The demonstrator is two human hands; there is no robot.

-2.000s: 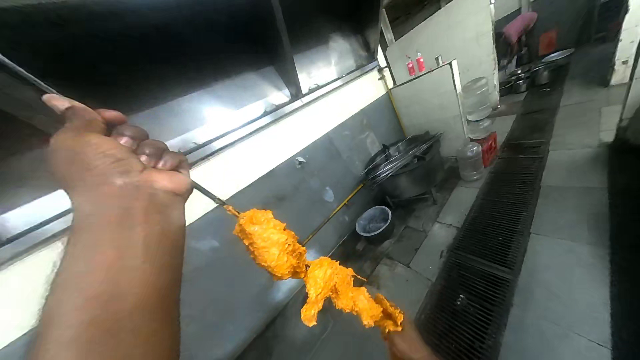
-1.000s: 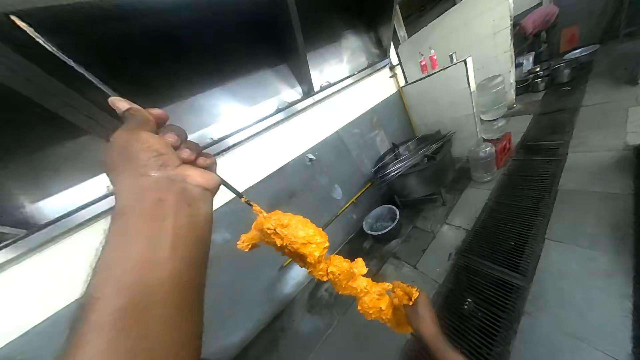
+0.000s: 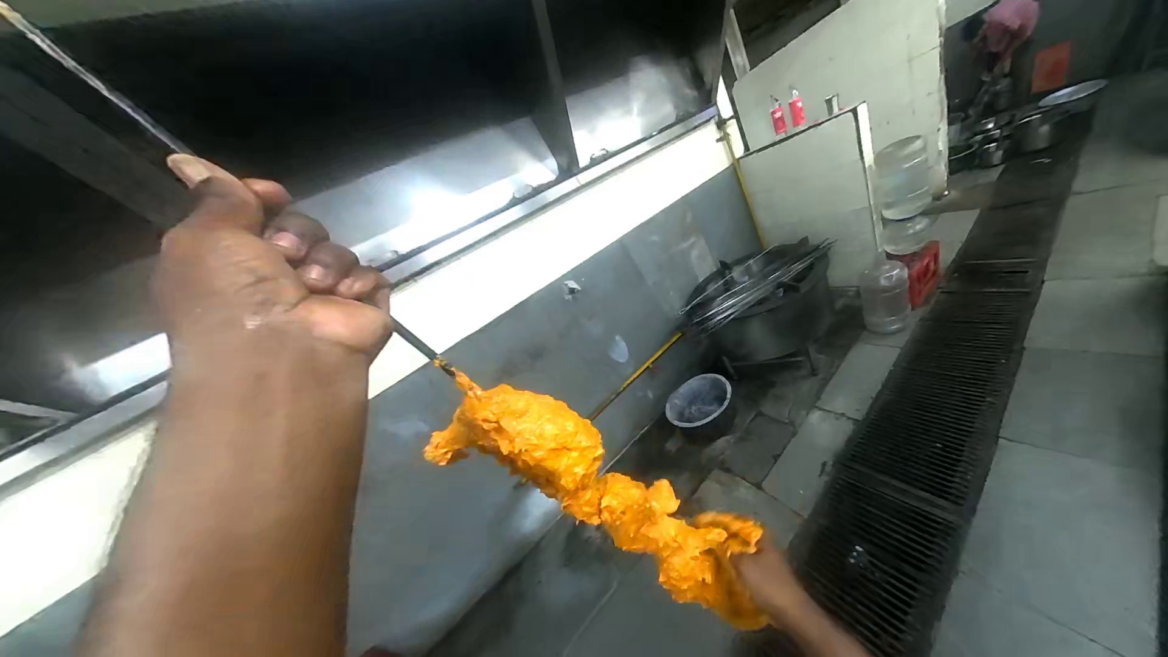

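My left hand [image 3: 274,260] is closed around a long metal skewer [image 3: 418,339] that slants from the upper left down to the lower right. Below that hand, several pieces of orange-coated raw meat [image 3: 538,438] are threaded on it, touching one another. My right hand [image 3: 753,570] is at the lower end of the row, its fingers against the last orange piece, coated in the same orange paste and partly hidden by it. Whether those fingers are closed around the piece is unclear.
A large dark round vessel [image 3: 771,315] with several metal skewers [image 3: 762,287] across its top stands by the wall. Near it is a bucket [image 3: 699,401]. A floor drain grate [image 3: 922,429] runs along the right, past water jugs [image 3: 885,297] and a red crate [image 3: 920,274]. A person [image 3: 1008,27] bends far off.
Both hands remain at the skewer. The last piece by my right hand has changed shape, and the upper piece now has a flap sticking out to the left, absent two seconds ago.
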